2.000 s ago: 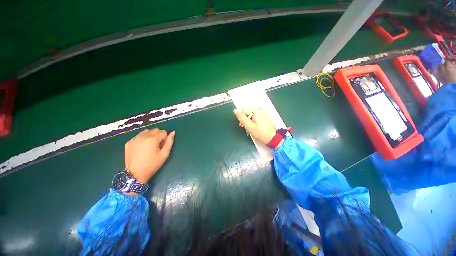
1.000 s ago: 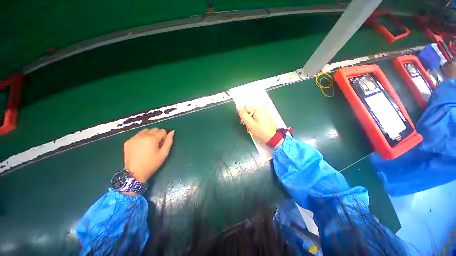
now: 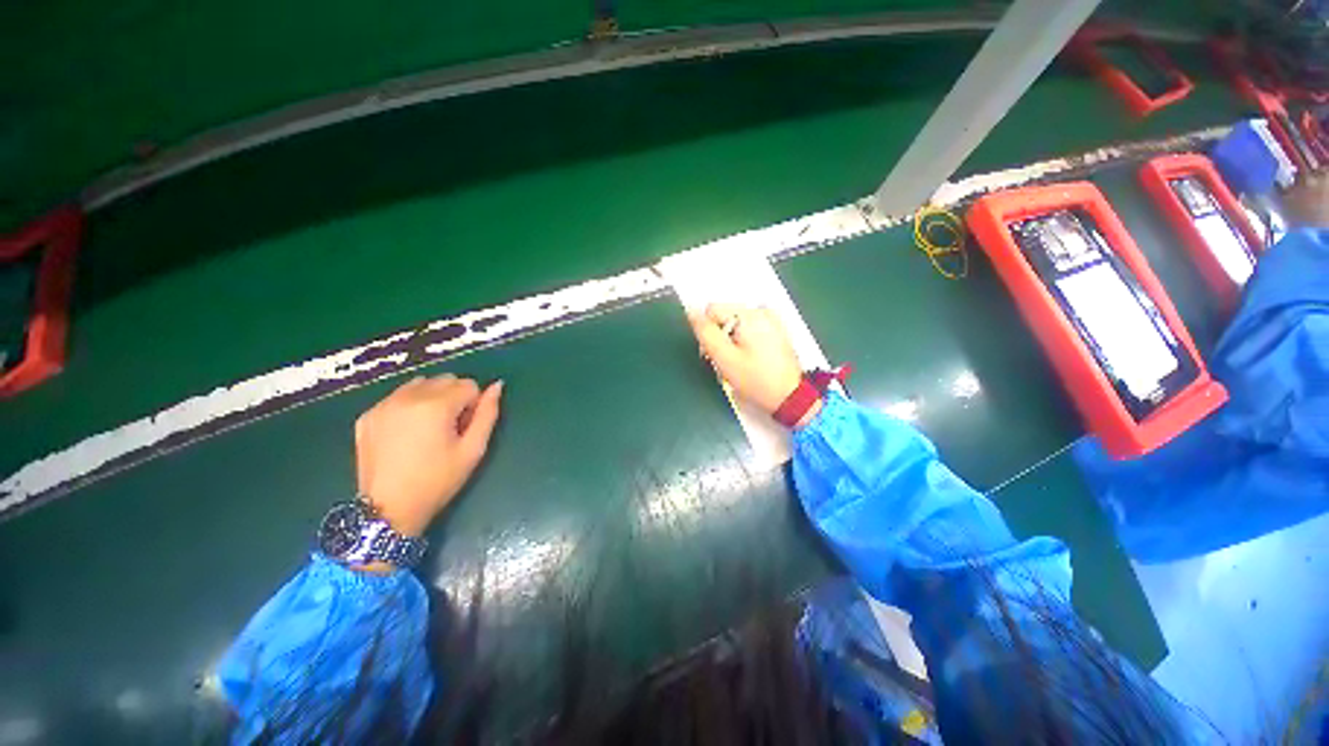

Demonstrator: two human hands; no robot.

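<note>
A long white strip (image 3: 783, 316) lies across the green bench, its far end at the chipped white rail. My right hand (image 3: 746, 354), with a red band on the wrist, rests on the strip with its fingers curled. Whether something tiny is between the fingertips cannot be told. My left hand (image 3: 420, 449), with a metal watch, rests on the bench with fingers curled in and the thumb apart. It holds nothing that I can see. An open tablet (image 3: 1103, 309) in a red frame (image 3: 1003, 245) lies on the bench to the right of my right hand.
A grey post (image 3: 979, 114) stands at the white rail (image 3: 561, 305), with a yellow wire loop (image 3: 940, 244) beside it. Another red-framed tablet (image 3: 1210, 226) and a neighbour's blue sleeve (image 3: 1265, 386) are at the right. Red frames also lie on the conveyor belt (image 3: 481, 204).
The red frame at the far left edge has come further into view, moving right along the belt. Both my hands have stayed nearly still.
</note>
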